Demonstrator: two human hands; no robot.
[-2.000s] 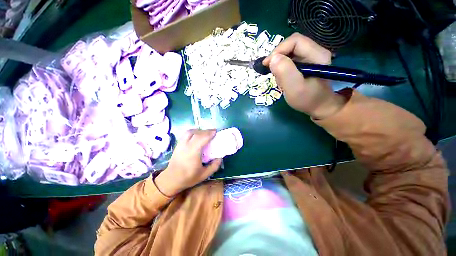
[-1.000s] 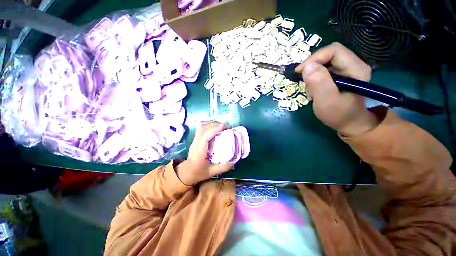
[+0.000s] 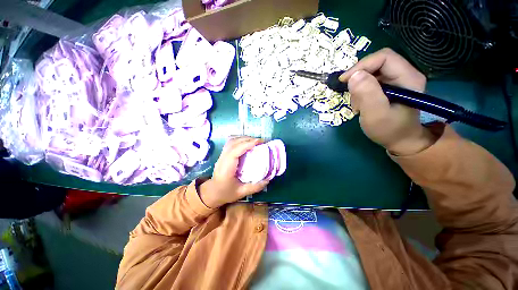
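Observation:
My left hand [image 3: 230,170] is closed around pale pink shells [image 3: 255,164], held together near the bench's front edge; at least two rounded ends show side by side. My right hand [image 3: 383,96] grips the black handle of the soldering iron [image 3: 420,101]. The iron's thin metal tip points left, over the heap of small cream-white inserts [image 3: 267,73]. I cannot tell if the tip touches an insert. The inserts at the heap's lower right look yellower.
A clear plastic bag [image 3: 20,127] with many loose pink shells [image 3: 128,164] lies at the left. A brown cardboard box [image 3: 255,20] holding pink shells stands beyond the heap. A round fan grille [image 3: 429,28] is at the upper right. Dark cables hang at the right.
Since the oldest frame, the view has shifted and my left hand now shows more than one shell edge instead of one shell face. The iron stays over the inserts. Little differs from one second ago.

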